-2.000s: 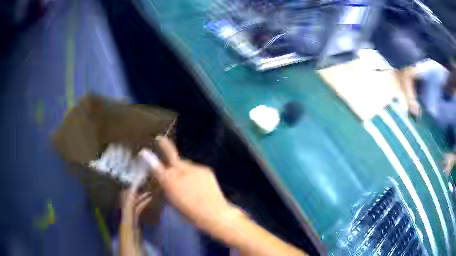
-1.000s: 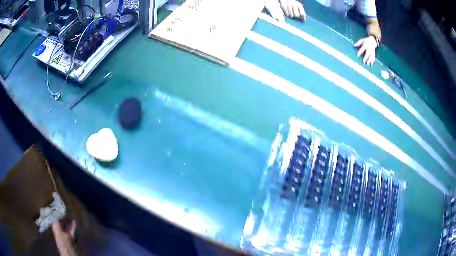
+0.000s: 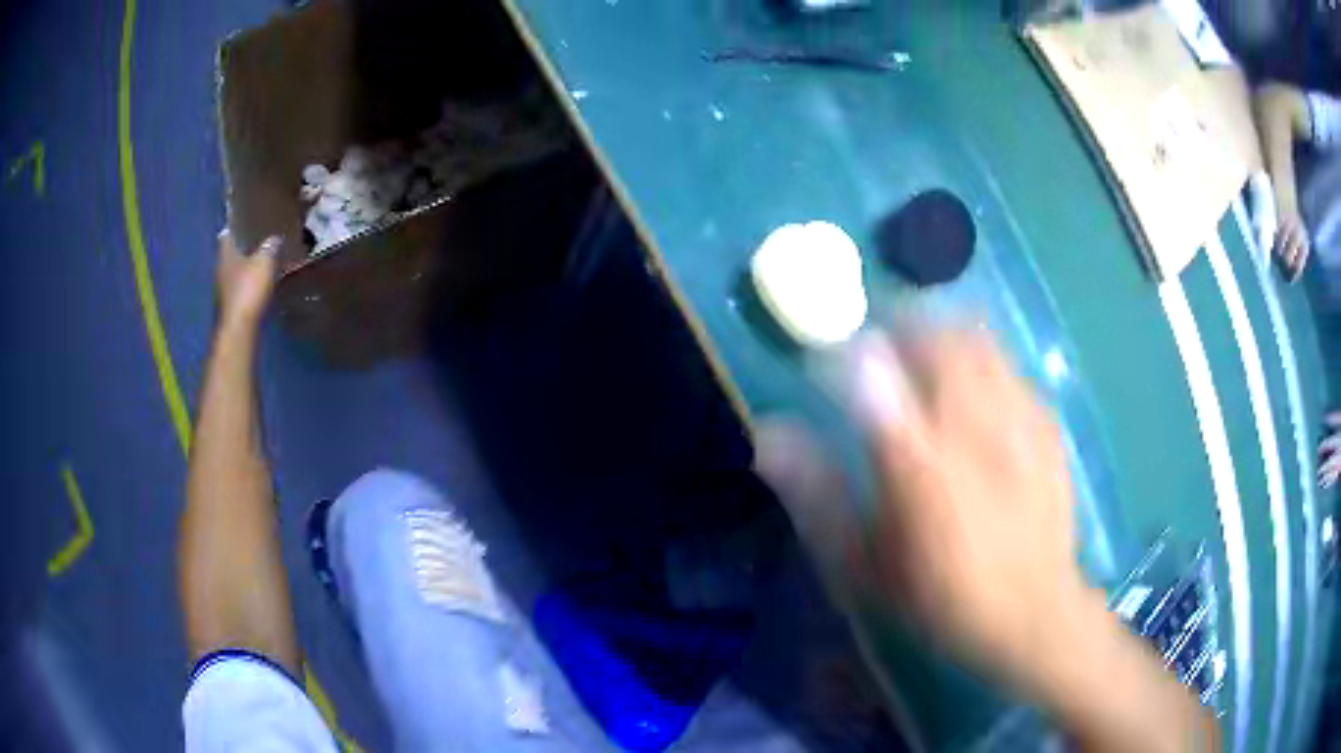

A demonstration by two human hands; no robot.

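Note:
My left hand [image 3: 247, 280] is at the near corner of the brown cardboard carton [image 3: 280, 111], with its fingers on the rim. Loose white round pads [image 3: 346, 199] lie inside the carton; its far part is dark. My right hand [image 3: 956, 471] is blurred over the bench edge, thumb and index finger apart, with a whitish finger cot on a fingertip. No object shows in it. Its fingertips are just below the cream pad [image 3: 812, 283]. The black round pad [image 3: 931, 237] lies beside the cream pad. The blister tray [image 3: 1184, 625] shows partly at lower right, behind my right forearm.
The green bench [image 3: 677, 133] has its edge running diagonally. Cardboard sheets [image 3: 1147, 125] and white strips [image 3: 1213, 397] lie on its far side. A thin dark stick [image 3: 802, 61] lies at the top. Another person's hand [image 3: 1290, 246] is at right. My legs and a blue item [image 3: 625, 684] are below.
The view has swung left and down towards the carton and floor. My left hand has moved from the white pads to the carton's rim. My right hand has come into view over the bench.

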